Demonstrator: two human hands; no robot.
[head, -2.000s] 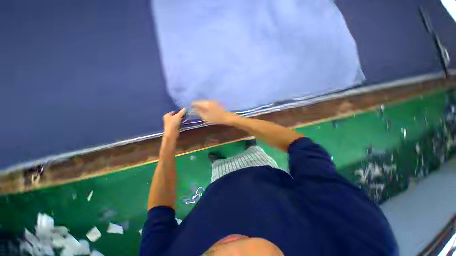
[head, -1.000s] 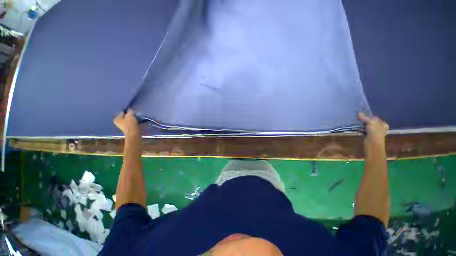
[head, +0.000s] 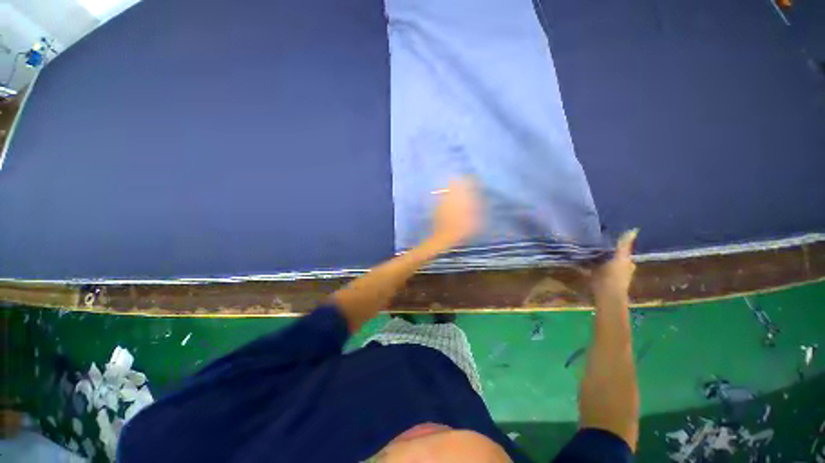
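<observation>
A pale blue fabric strip point(head: 470, 99), the turned-back face of the cloth, lies across dark navy fabric point(head: 217, 145) that covers the table. Its near end is creased and bunched at the table's near edge. My left hand point(head: 459, 212) is blurred and over the lower part of the pale strip; whether it holds anything cannot be told. My right hand point(head: 615, 264) grips the strip's near right corner at the table edge, with its thumb pointing up.
The table's brown wooden edge point(head: 344, 297) runs across in front of me. A small blue piece point(head: 34, 57) is at the far left. An orange thing point(head: 784, 7) is at the top right. White scraps point(head: 113, 389) litter the green floor.
My left hand has left the fabric's left corner and moved right, over the strip. The pale area is narrower, its left edge now farther right. My right hand stays at the right corner.
</observation>
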